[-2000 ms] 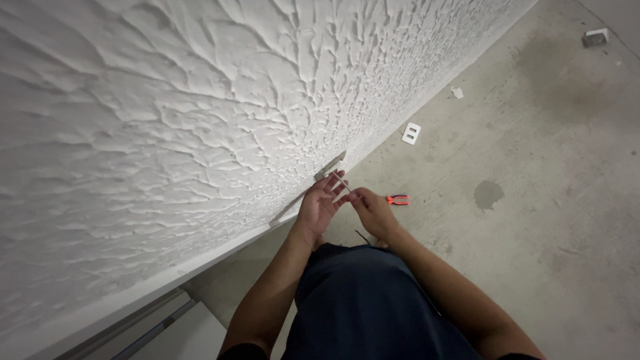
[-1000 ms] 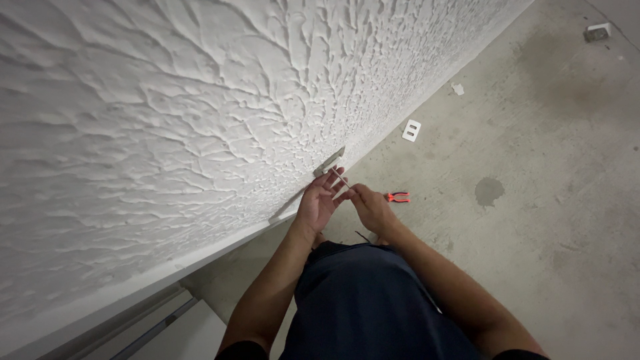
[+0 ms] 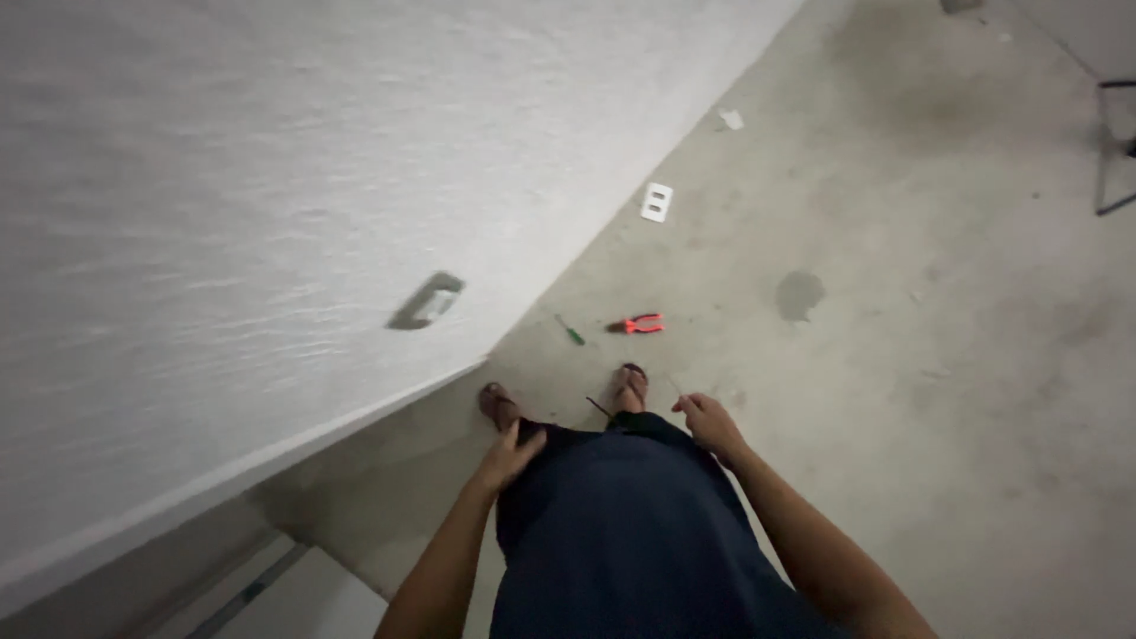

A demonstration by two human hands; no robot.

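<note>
My left hand [image 3: 512, 456] rests at the dark trousers near the left knee, blurred, fingers apart, holding nothing that shows. Out beside the right knee, my right hand [image 3: 708, 422] has its fingers closed on a thin, faint object [image 3: 676, 387], too blurred to name. An electrical wall box [image 3: 428, 302] with a whitish part in it is set in the textured white wall, away from both hands. On the concrete floor lie red-handled pliers [image 3: 641, 324] and a green-handled screwdriver [image 3: 571, 332] side by side, beyond my feet.
A white outlet cover plate [image 3: 657, 202] lies on the floor near the wall's base. Farther along is a white scrap [image 3: 731, 119]. A dark metal frame [image 3: 1103, 151] stands at the right edge. At lower left is a pale panel [image 3: 311, 596] beyond the wall's end.
Both hands have left the wall box and moved down to beside the legs. The two hands are now apart. The view has shifted, and the screwdriver on the floor now shows.
</note>
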